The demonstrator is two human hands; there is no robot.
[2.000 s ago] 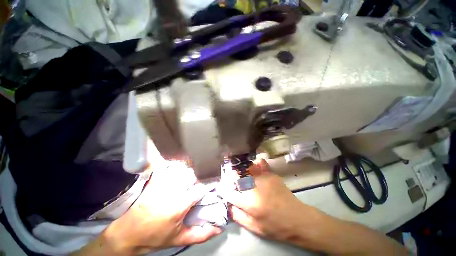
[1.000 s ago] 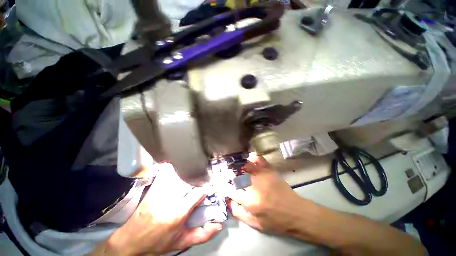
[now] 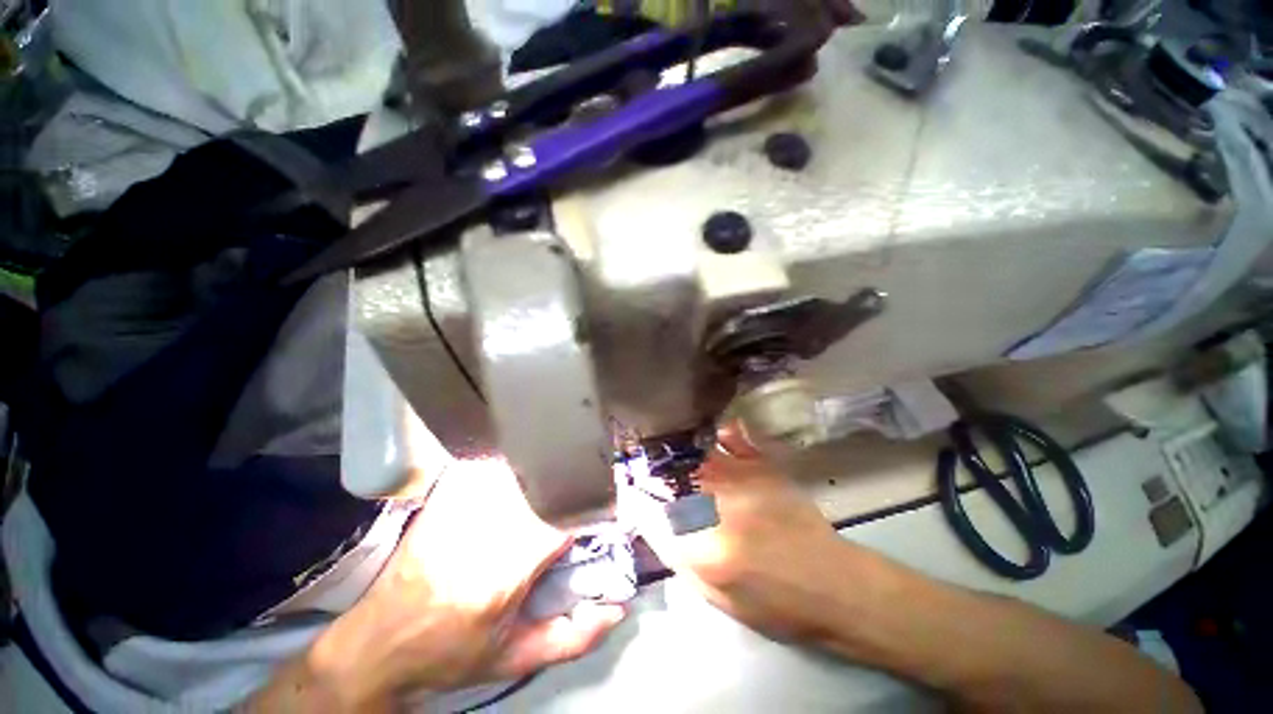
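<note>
The navy, black and grey garment [image 3: 182, 516] lies bunched left of the machine head. A small grey fabric edge [image 3: 561, 591] lies under the presser foot [image 3: 600, 547], in bright glare. My left hand [image 3: 447, 586] lies left of the needle, with thumb and fingers pinching this fabric. My right hand [image 3: 747, 537] is right of the needle, its fingertips behind the foot area and partly hidden by the machine parts and glare; what they touch cannot be made out. The cream sewing machine head [image 3: 921, 195] stands above both hands.
Black-handled scissors [image 3: 1016, 495] lie on the bed to the right. Shears with a purple strip [image 3: 586, 140] rest on top of the head. White folded pieces [image 3: 894, 407] lie behind the bed. A control panel [image 3: 1201, 481] is far right. White cloth [image 3: 265, 63] is heaped behind.
The view has shifted slightly. My right hand's thumb and fingers have drawn closer to the needle area, and the grey fabric at my left hand shows less. The scissors lie as before.
</note>
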